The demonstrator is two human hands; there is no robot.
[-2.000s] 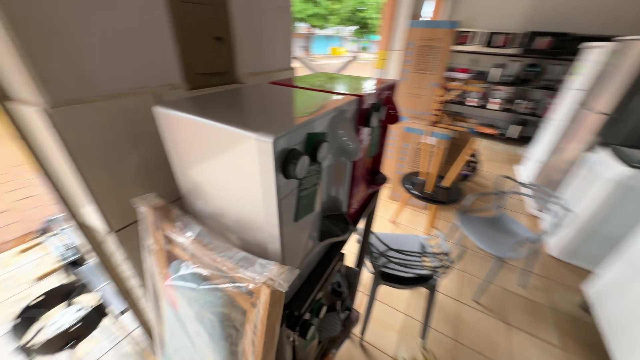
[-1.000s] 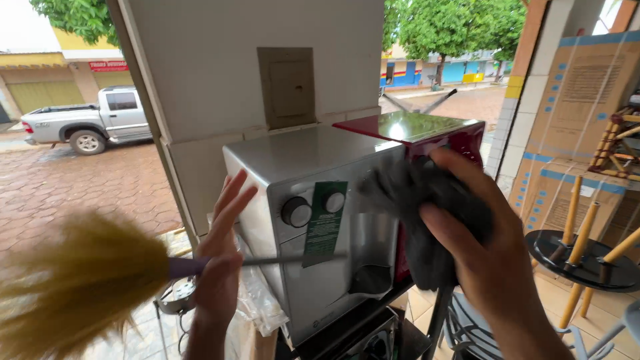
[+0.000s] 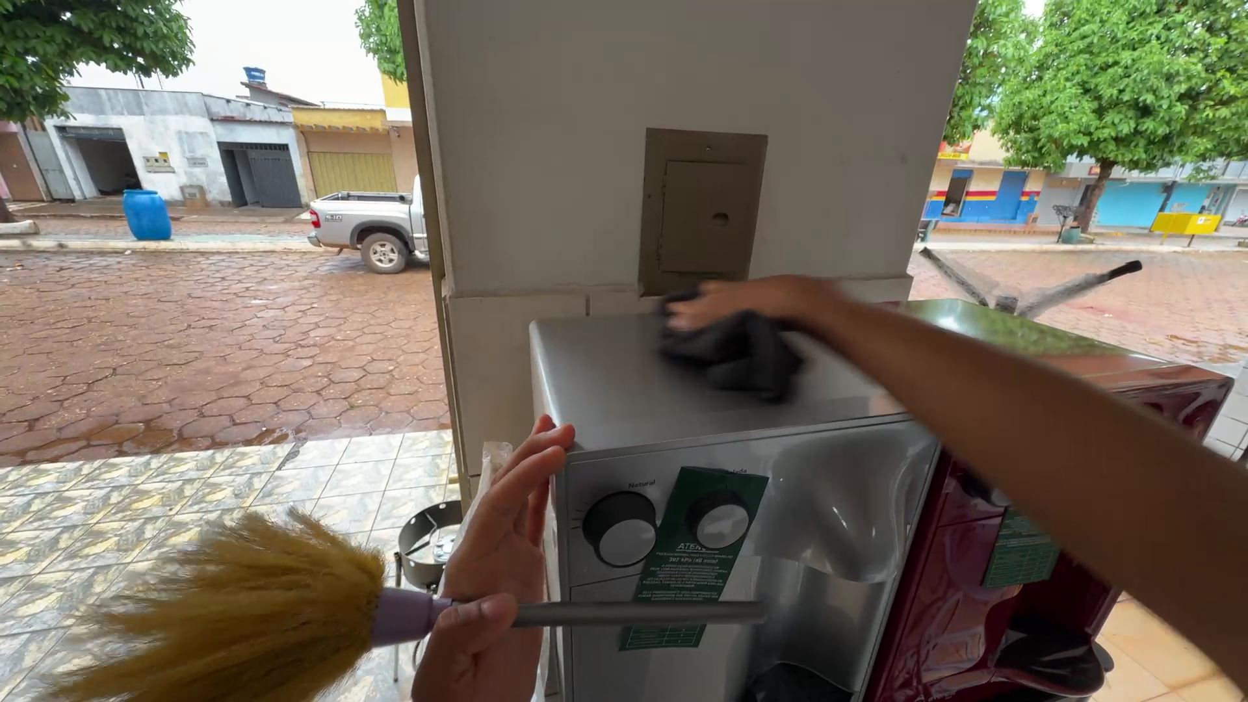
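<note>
A silver water dispenser (image 3: 604, 380) with two round knobs and a green tag (image 3: 673, 604) stands in front of me. On its top, my right hand (image 3: 731, 304), blurred, presses a dark cloth (image 3: 741, 361) near the back edge. My left hand (image 3: 497, 565) holds a duster with yellowish bristles (image 3: 244, 614) by its grey handle (image 3: 643, 613), the thumb hooked over the handle. The bristles point left and the handle crosses the dispenser's front. The fingertips of that hand touch the dispenser's front left corner.
A dark red dispenser (image 3: 975, 546) stands close on the right of the silver one. Behind them rises a wall pillar (image 3: 546, 146) with a metal panel door (image 3: 707, 210). A round black metal item (image 3: 429, 536) is low at the left, beside clear plastic wrap. Outside are a paved street and a pickup (image 3: 370, 224).
My right hand with the dark cloth has moved from in front of the silver dispenser onto its top. Two seconds ago neither hand was in view. The view has turned left since then.
</note>
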